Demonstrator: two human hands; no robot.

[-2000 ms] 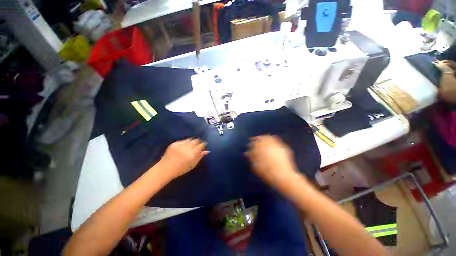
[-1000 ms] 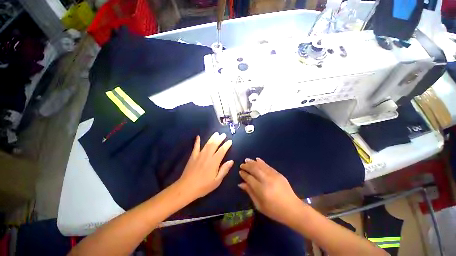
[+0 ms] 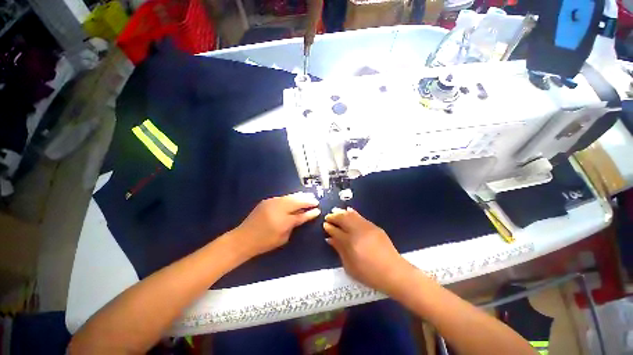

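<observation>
A dark navy garment panel point(image 3: 208, 173) lies flat on the white sewing table, with a yellow-silver-yellow stripe point(image 3: 155, 144) and small red lettering at its left. My left hand point(image 3: 281, 218) and my right hand point(image 3: 355, 239) pinch the cloth edge just in front of the presser foot point(image 3: 323, 191), fingertips close together. The cloth runs on under the white sewing machine point(image 3: 409, 125) to the right. The exact edge between my fingertips is partly hidden.
Yellow-handled snips point(image 3: 501, 225) lie right of the cloth. Small dark cloth pieces point(image 3: 538, 201) lie under the machine's right end. A ruler edge point(image 3: 277, 304) runs along the table front. A metal-framed cart point(image 3: 555, 305) stands lower right; a red crate point(image 3: 170, 28) stands upper left.
Both hands have come together at the presser foot, my left hand closing from a flat spread. The panel's front edge has moved away from me, uncovering the ruler edge.
</observation>
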